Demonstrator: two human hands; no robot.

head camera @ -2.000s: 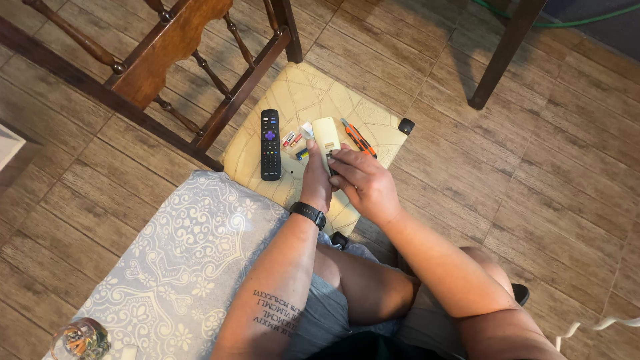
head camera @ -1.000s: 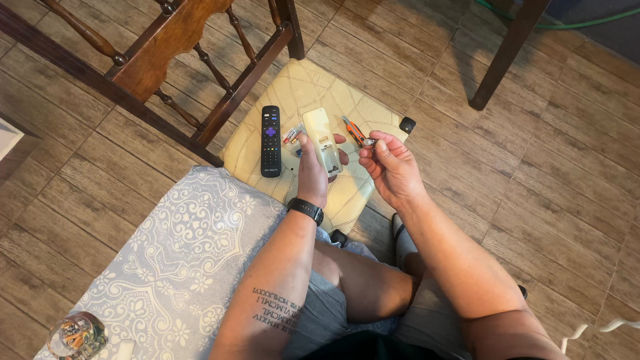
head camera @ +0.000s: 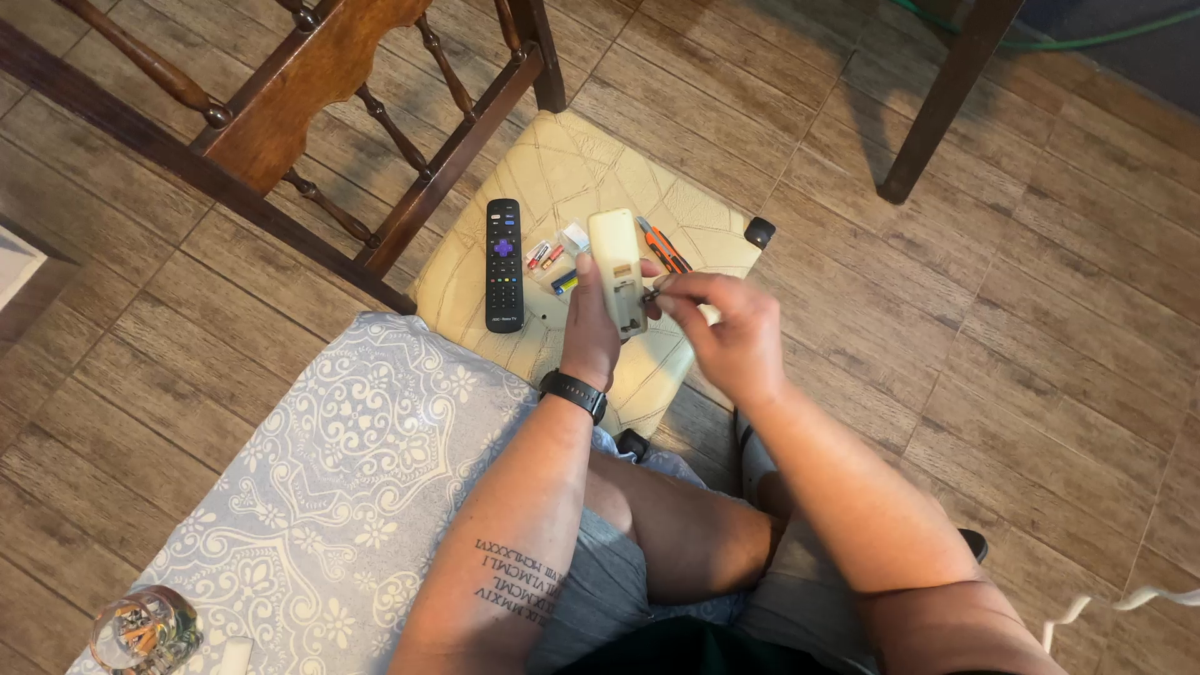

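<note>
My left hand holds a cream remote control, its back facing up and its battery compartment uncovered. The fingertips of my right hand pinch a small dark metallic object at the right edge of that compartment; what it is exactly I cannot tell. Left of the hands, a black remote control lies on the cream chair seat. Between the two remotes are several small batteries and a clear plastic package. An orange and black utility knife lies just right of the cream remote.
A bed-like surface with a patterned grey cloth borders the seat at lower left. On it stand a glass jar of small items and a white object. The wooden chair back rises upper left; a dark furniture leg stands upper right.
Two seconds ago both hands met over the cream remote. My right hand moved off to the right with a small object in its fingers, then came back to the remote's battery compartment.
</note>
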